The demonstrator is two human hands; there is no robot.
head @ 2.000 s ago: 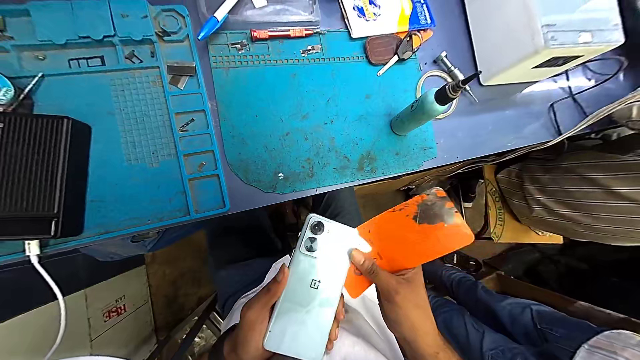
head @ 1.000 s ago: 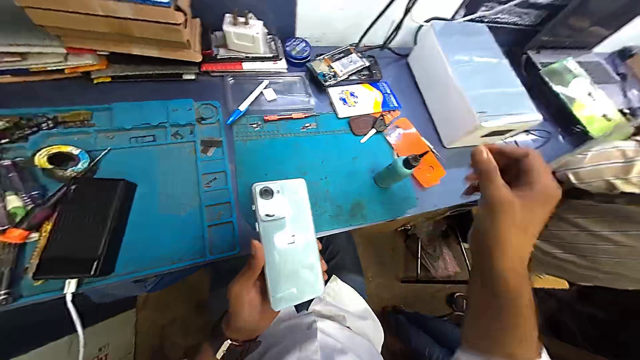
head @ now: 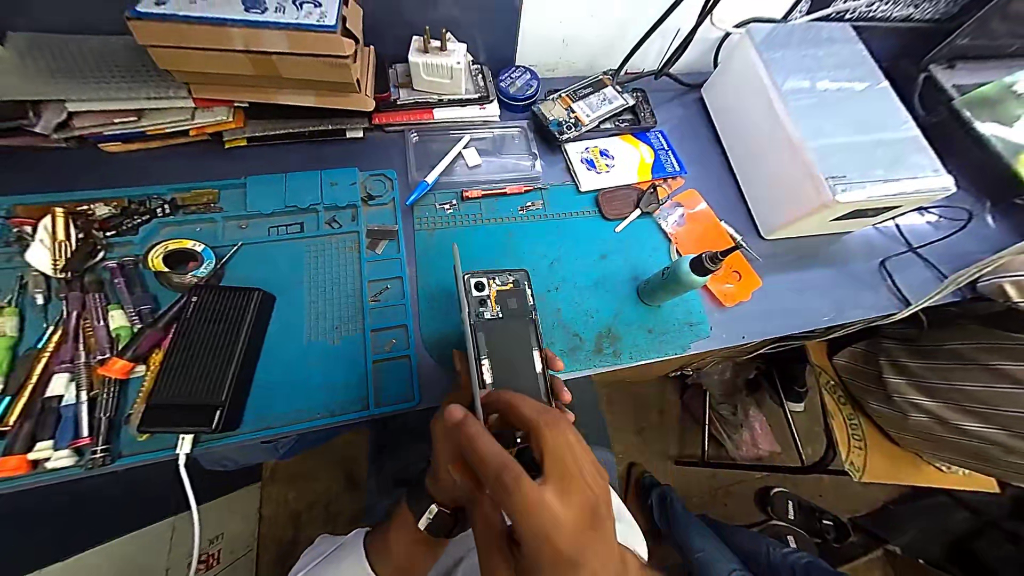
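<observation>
A smartphone body (head: 510,340) stands open over the near edge of the teal mat, its cameras, flex cables and dark inner cover showing. My left hand (head: 452,448) supports the phone from below and behind, fingertips showing at its right edge. Along the phone's left side the back cover (head: 460,304) is lifted and seen nearly edge-on. My right hand (head: 552,480) crosses in front and grips the lower part of the cover between thumb and fingers. The phone's lower end is hidden by my hands. An orange plastic sheet (head: 704,236) lies behind the teal bottle (head: 680,280).
Screwdrivers (head: 88,344) and a black ribbed device (head: 208,360) with a white cable (head: 188,496) are at left. A blue-capped pen (head: 436,172), a clear tray (head: 512,152) and a white box-shaped machine (head: 824,128) stand farther back. A person in striped clothing (head: 936,384) is at right.
The back cover, on the phone in the earlier frames, is swung up at its left side. My right hand has come from the right onto the cover. The orange sheet, first held, lies on the bench.
</observation>
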